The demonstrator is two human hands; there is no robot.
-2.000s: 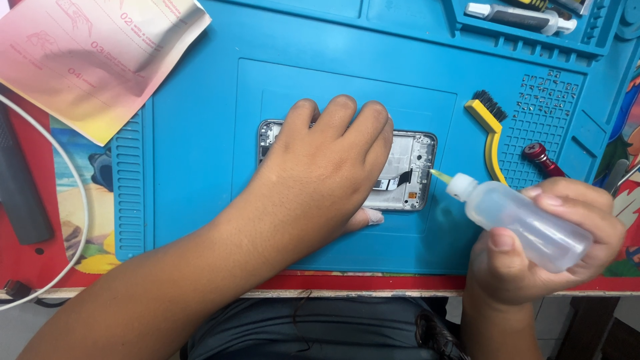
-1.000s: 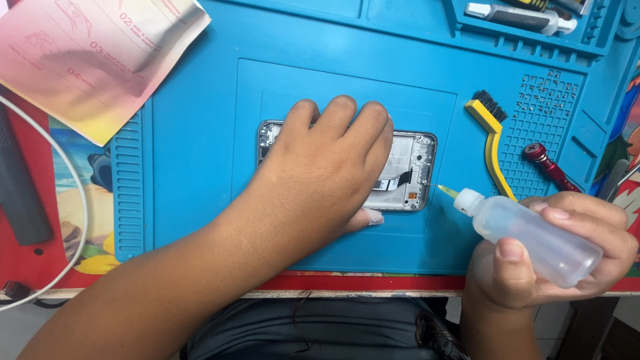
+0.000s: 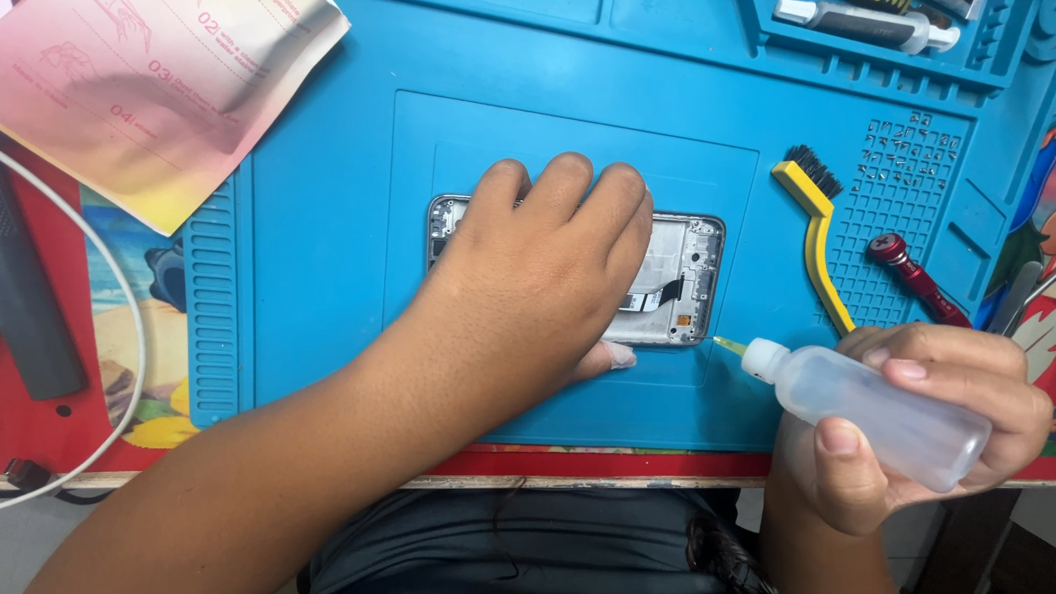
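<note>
A smartphone frame with its inside facing up lies on a blue silicone repair mat. My left hand is over it, fingers along the far edge and the thumb, its tip wrapped in something whitish, by the near edge; the hand hides the middle of the frame. A black-and-white flex cable shows to the right of that hand. In my right hand is a translucent plastic squeeze bottle, tilted, its yellowish needle tip at the frame's lower right corner; contact cannot be told.
Right of the frame lie a yellow-handled brush with black bristles and a red screwdriver. Small screws sit in the mat's grid. Syringes fill a tray at the top right. A printed sheet and a white cable are at the left.
The bottle in my right hand moved a little right and down, then back left to the frame's lower right corner. My left hand has stayed on the frame.
</note>
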